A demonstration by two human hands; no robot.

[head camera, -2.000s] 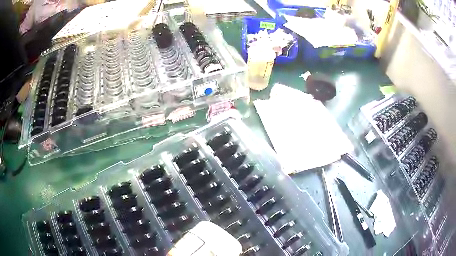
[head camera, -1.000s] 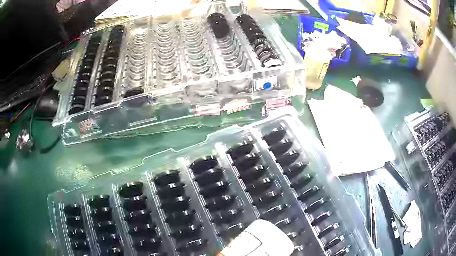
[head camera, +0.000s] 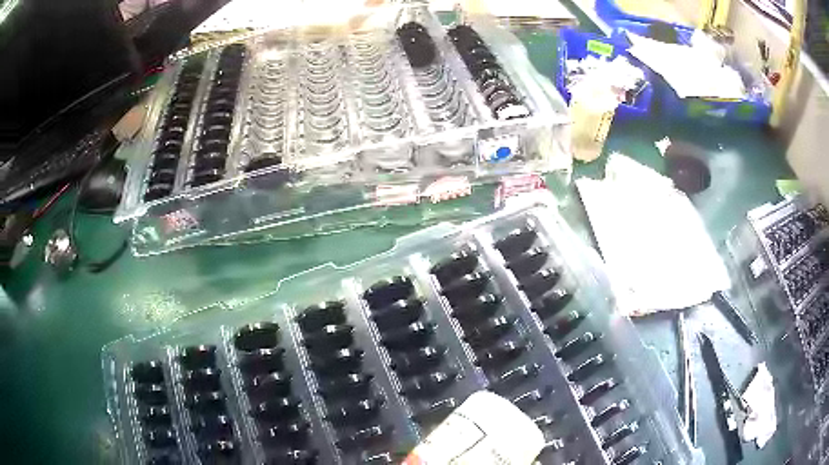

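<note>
The white squeeze bottle (head camera: pixel 486 429) shows at the bottom edge, right of centre, over the clear blister tray (head camera: pixel 359 265). Only its rounded end and part of a label with black lines show. A small reddish patch at its lower left, at the frame's edge, is too little to tell as a hand. The tray holds rows of black round units (head camera: pixel 389 292) on edge in seven columns. Neither my left hand nor my right hand can be made out; what holds the bottle is cut off below.
Stacked clear trays (head camera: pixel 364 159) stand behind. A white paper (head camera: pixel 656 241), thin dark tools (head camera: pixel 718 377) and a crumpled wipe (head camera: pixel 759 406) lie right. A pale bottle (head camera: pixel 593 127) and blue bins (head camera: pixel 574 56) are back right. Another filled tray (head camera: pixel 759 238) is far right, a mouse (head camera: pixel 102 186) left.
The whole view has shifted, so the trays and paper sit further right in the picture. The white bottle stays over the tray at the bottom edge. Nothing else has visibly moved.
</note>
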